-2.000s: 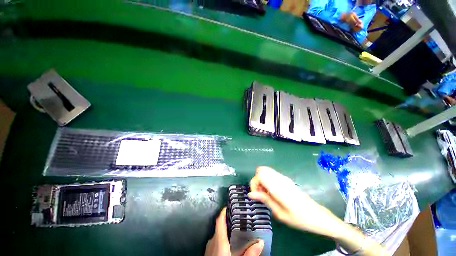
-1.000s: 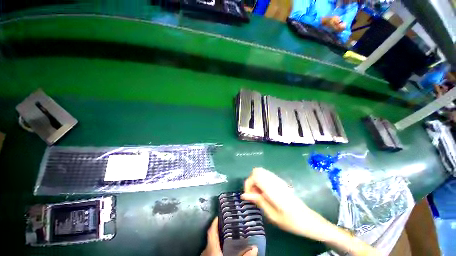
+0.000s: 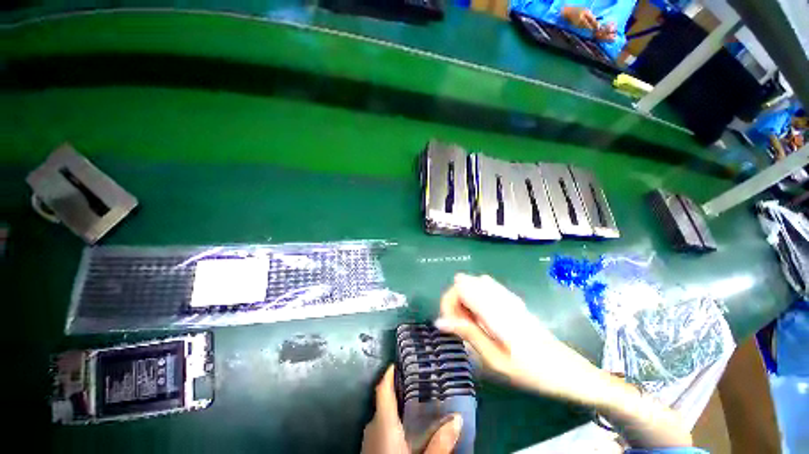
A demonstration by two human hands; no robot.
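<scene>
A fanned, stepped stack of grey back covers stands at the bottom centre, each with a dark strip in the middle. My left hand grips its lower end, the thumb on the front cover; the hand is cut off by the bottom edge. My right hand is at the stack's top end with its fingers curled and fingertips pinched together at the uppermost covers. Whether a small piece or tool is between those fingertips cannot be told.
A clear strip with a white label lies left, above an open handset. A single cover lies far left. Cover stacks stand behind. Blue film scraps and a plastic bag lie right, near a carton.
The view has shifted slightly between frames. Blue tabs seen at the stack's top a second ago do not show clearly now. My right hand stays at the stack's top end.
</scene>
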